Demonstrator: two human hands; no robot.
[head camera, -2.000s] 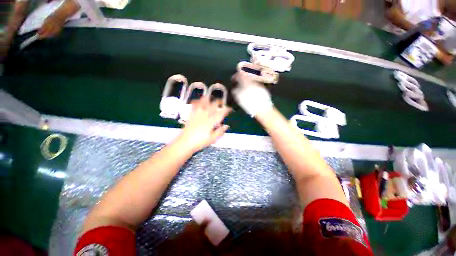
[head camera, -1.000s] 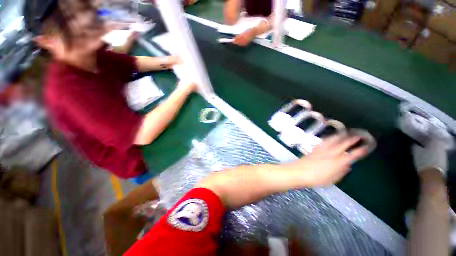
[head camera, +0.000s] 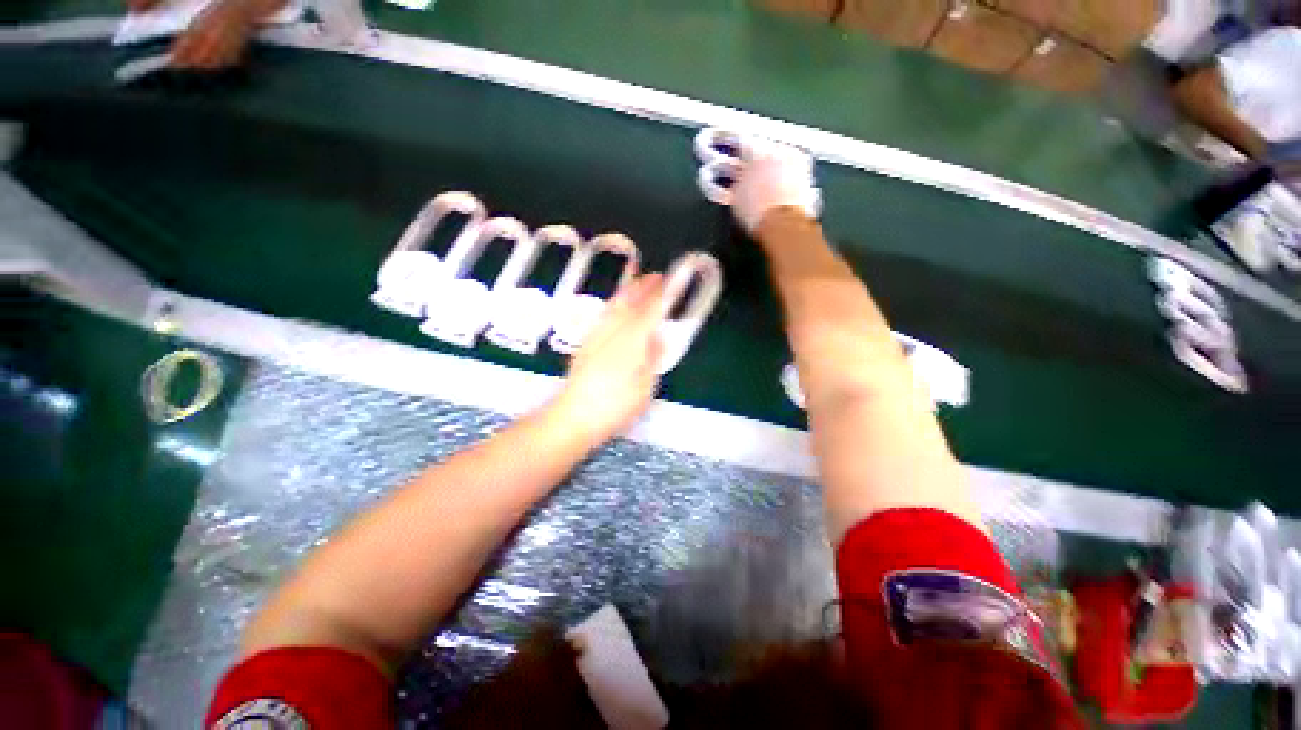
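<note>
Several white loop-shaped plastic housings (head camera: 497, 271) stand in a row on the dark green conveyor belt (head camera: 286, 157). My bare left hand (head camera: 616, 350) is at the right end of the row, on a housing (head camera: 689, 307) whose loop shows past the fingers. My gloved right hand (head camera: 775, 186) reaches over the belt to housings (head camera: 718, 160) near the far rail and covers part of them. The glove blends with the white parts, so its grip is unclear. More housings (head camera: 935, 371) lie partly behind my right forearm.
Another stack of housings (head camera: 1199, 325) lies at the right. Bubble wrap (head camera: 357, 471) covers the bench, with a white block (head camera: 616, 670) on it. A red bin (head camera: 1141, 663) and white parts are at the lower right. Other workers' hands (head camera: 214, 36) show across the belt.
The view has swung back from the left. The row is longer than two seconds ago. My left hand is now on the housing at its right end. My right hand is at the far-side housings.
</note>
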